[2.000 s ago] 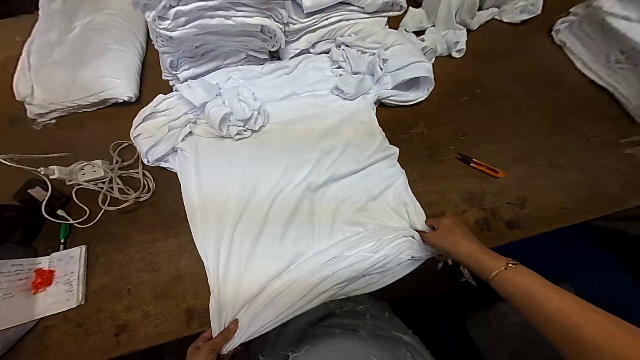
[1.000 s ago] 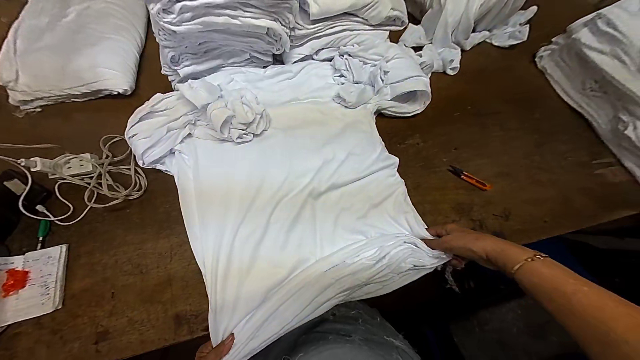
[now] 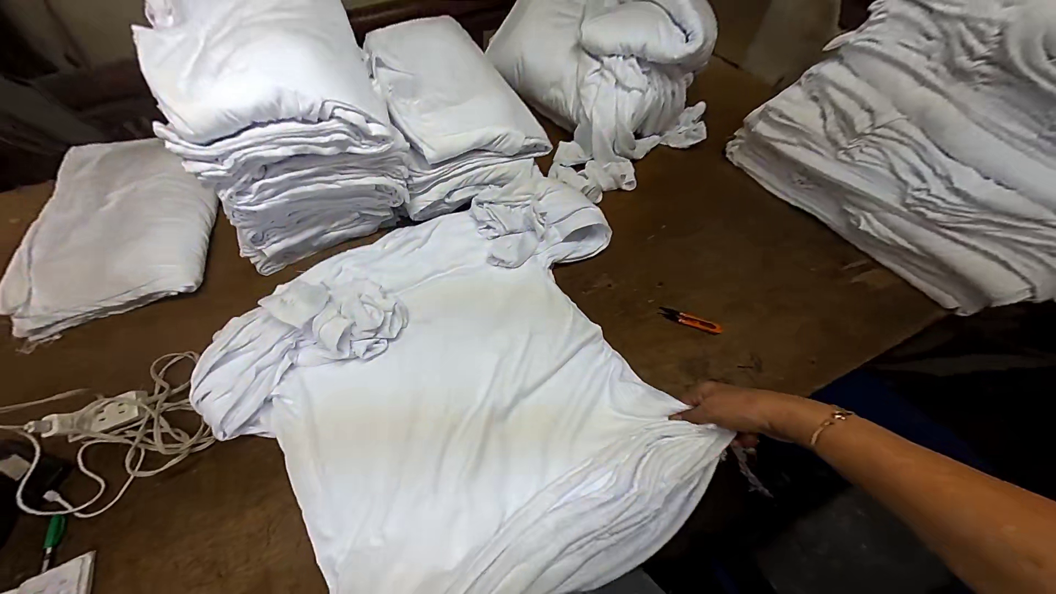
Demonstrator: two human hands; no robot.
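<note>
White fabric garments [image 3: 462,396], layered and shaped like T-shirts, lie spread across the brown table, their lower part hanging past the near edge. Gathered bunches of cloth sit on both sleeve areas, the left one [image 3: 351,322] larger than the right one [image 3: 516,227]. My right hand [image 3: 726,412], with a bracelet at the wrist, grips the garments' lower right corner and pulls it into a point. My left hand is out of the frame. Orange-handled thread snips [image 3: 691,320] lie on the table, up and to the left of my right hand.
Folded white cloth stacks [image 3: 297,173] [image 3: 454,99] stand behind the garments; a flatter pile [image 3: 115,231] lies left. A white bundle [image 3: 610,74] is at the back, a large cloth pile [image 3: 907,165] at right. A power strip [image 3: 99,412] with coiled cord, a green pen [image 3: 54,532] and paper [image 3: 70,577] lie left.
The view has shifted up, showing more of the stacks at the back. My left hand, seen earlier at the garments' lower left corner, is now out of frame. My right hand still holds the right corner.
</note>
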